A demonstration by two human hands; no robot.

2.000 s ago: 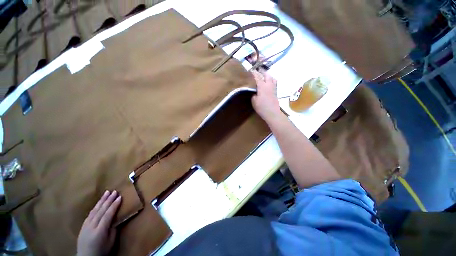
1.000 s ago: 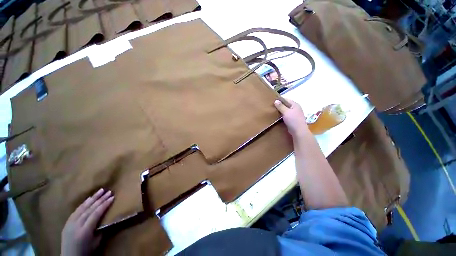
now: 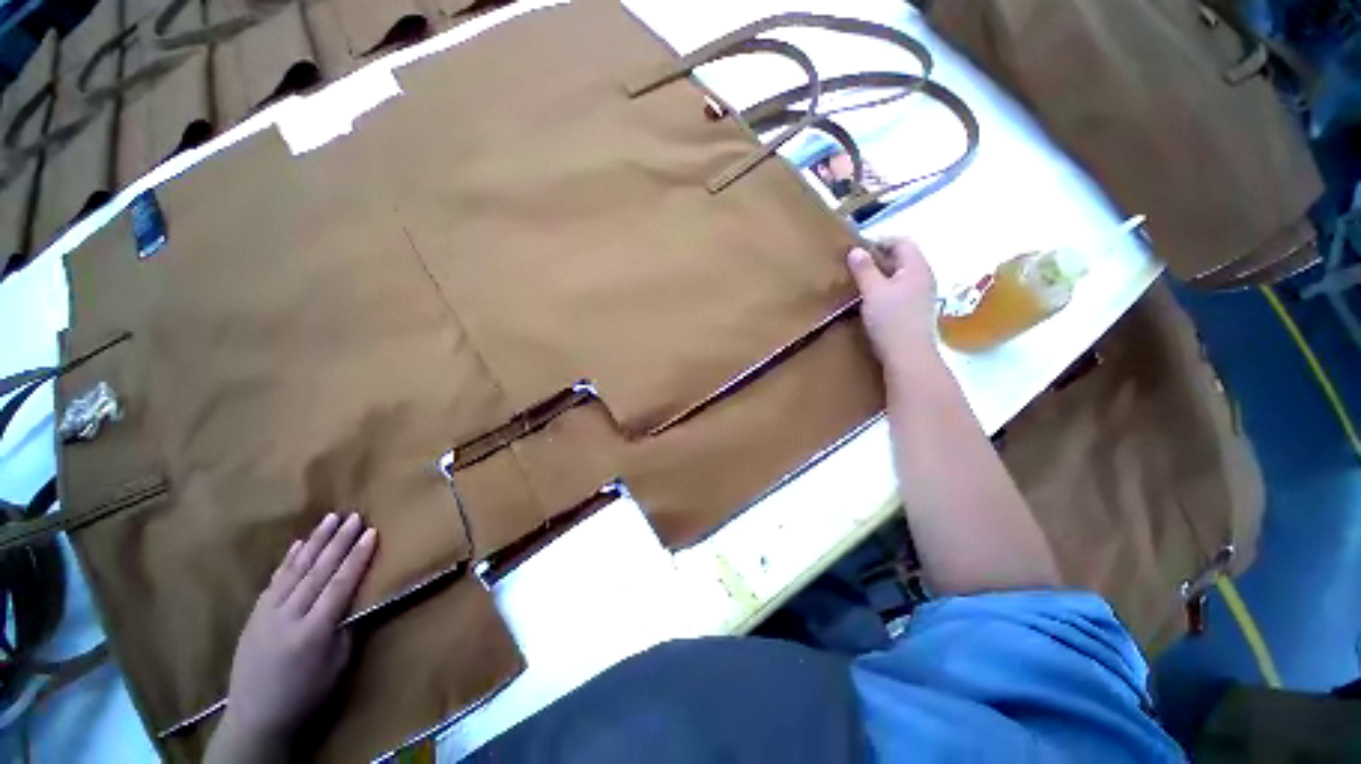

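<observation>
The upper brown bag body panel [image 3: 373, 284] lies flat across the white table, with a square bottom corner notch in its near edge. The lower panel layer [image 3: 746, 470] shows beneath and nearer, with its own notch. My left hand [image 3: 299, 627] lies flat, palm down, on the panel's near left part, fingers slightly apart. My right hand [image 3: 899, 299] pinches the upper panel's right near corner. The glue bottle [image 3: 1012, 303] lies on its side just right of my right hand, amber liquid inside, pale nozzle pointing up right.
Bag handles [image 3: 896, 82] loop off the panel's right end, over a small picture card [image 3: 836, 167]. Wrapped hardware [image 3: 90, 412] and a dark label patch [image 3: 148, 224] are at left. Overlapped bag pieces [image 3: 224, 82] line the far left. Stacked bag bodies [image 3: 1149, 135] hang at the right edge.
The upper panel's right near edge, earlier lifted in my right hand, has come down close to the lower layer. The upper panel's left near edge now lies straighter beside my left hand.
</observation>
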